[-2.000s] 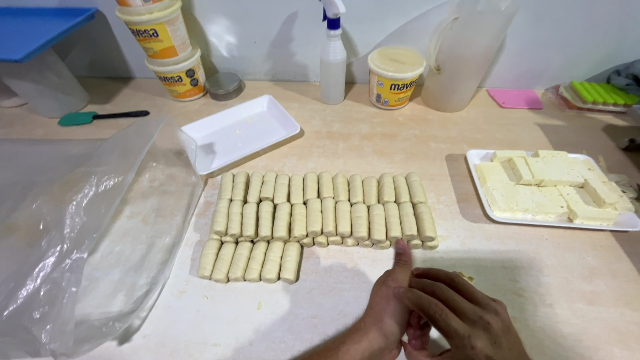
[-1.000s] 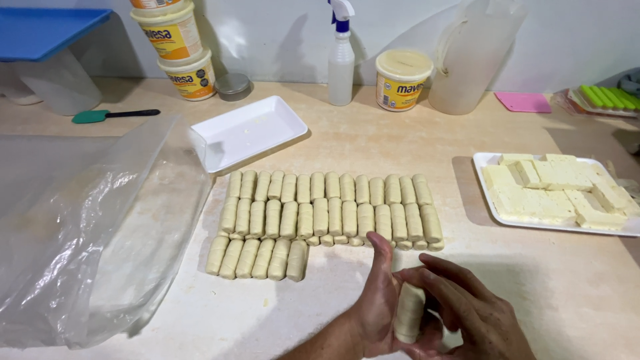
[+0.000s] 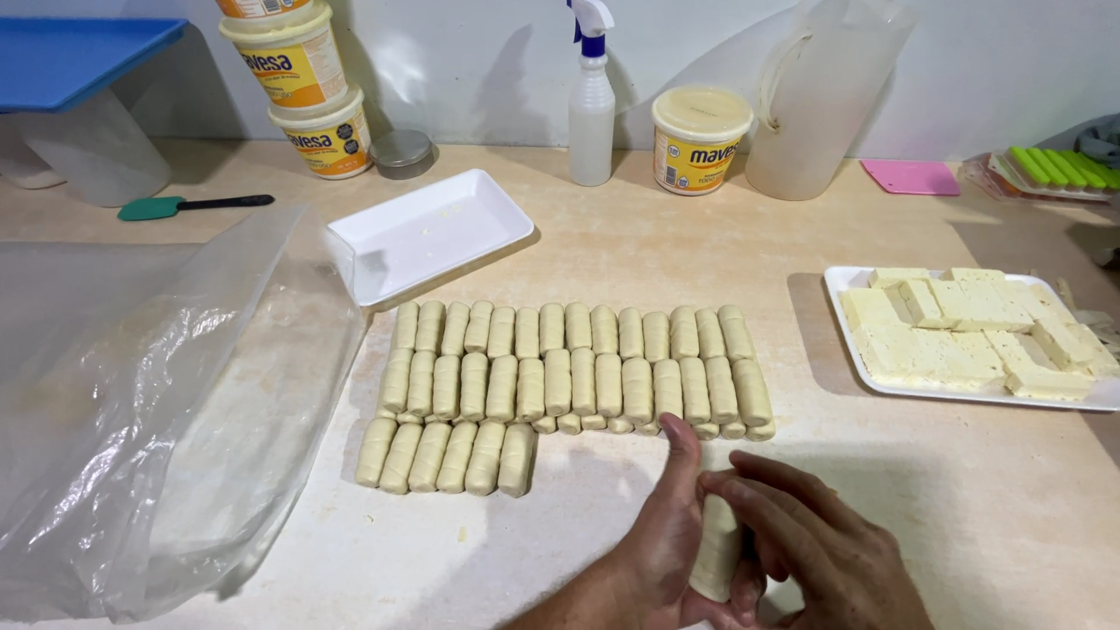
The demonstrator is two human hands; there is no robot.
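Observation:
A pale dough roll (image 3: 717, 549) rests upright in my left hand (image 3: 658, 534), its thumb pointing up along one side. My right hand (image 3: 814, 534) curls over the same roll from the right, fingertips at its upper end; part of the roll is hidden by the fingers. Beyond my hands, many similar dough rolls (image 3: 557, 385) lie side by side in stacked rows, with a shorter row (image 3: 427, 457) at the near left. On the right, a white foam tray (image 3: 862, 378) holds cut blocks of white cheese (image 3: 932, 350).
A plastic sheet (image 3: 254, 437) covers the left side. Behind the rolls lies a white foam tray (image 3: 420, 278). Along the wall stand Mavesa tubs (image 3: 319, 140), a spray bottle (image 3: 591, 122), another tub (image 3: 700, 144) and a pitcher (image 3: 814, 105). A green spatula (image 3: 150, 208) lies at left.
Two seconds ago no roll showed between my hands; one second ago it did, and it remains there. My right fingers have closed over its upper end.

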